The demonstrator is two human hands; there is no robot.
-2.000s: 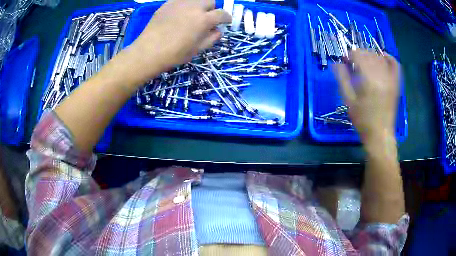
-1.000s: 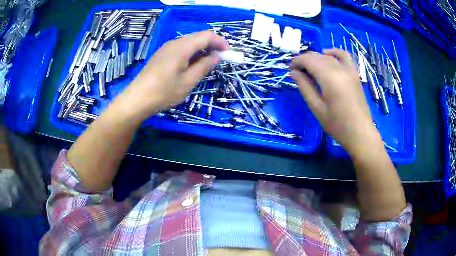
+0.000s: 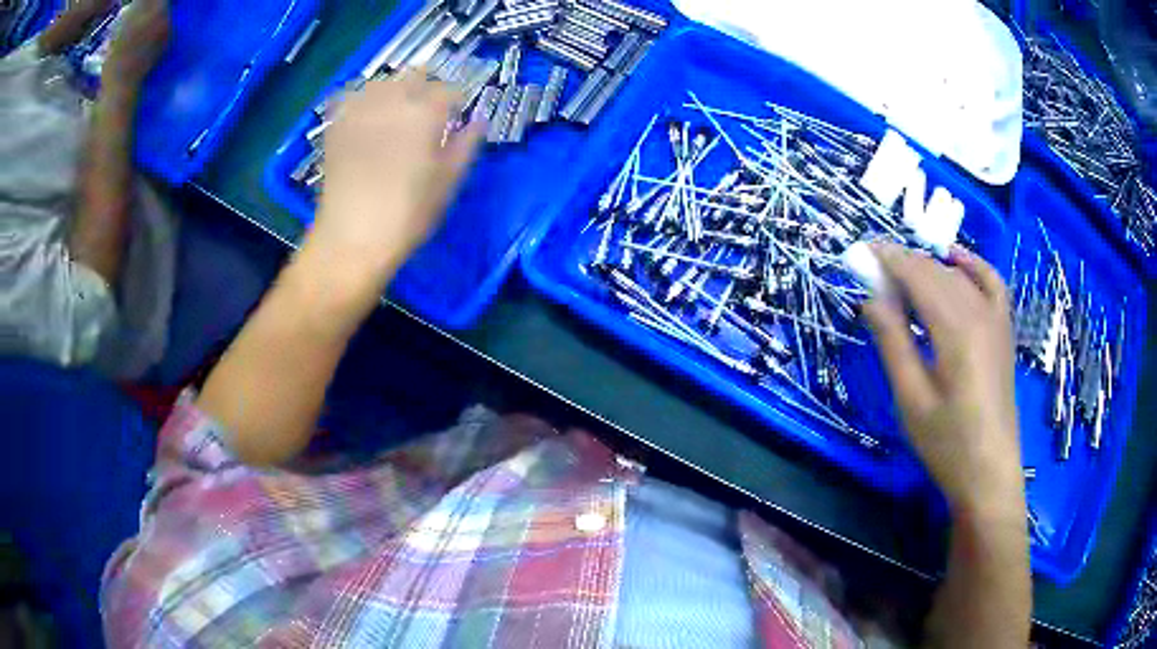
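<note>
My left hand is over the left blue tray, its fingers at the short metal tubes; it is blurred and I cannot tell whether it grips one. My right hand is over the right part of the centre blue tray, with a white plastic sleeve at its thumb and fingertips. A tangled heap of thin piston rods lies in the centre tray. More white sleeves lie at that tray's far edge.
The right blue tray holds rod-and-tube units. A large white lid lies beyond the centre tray. Another blue tray stands at upper left, beside another person's arm. More metal parts are at upper right.
The view has turned toward the left. My left hand has gone from the centre tray to the left tray. The white sleeve that was at my left fingers is now at my right fingers.
</note>
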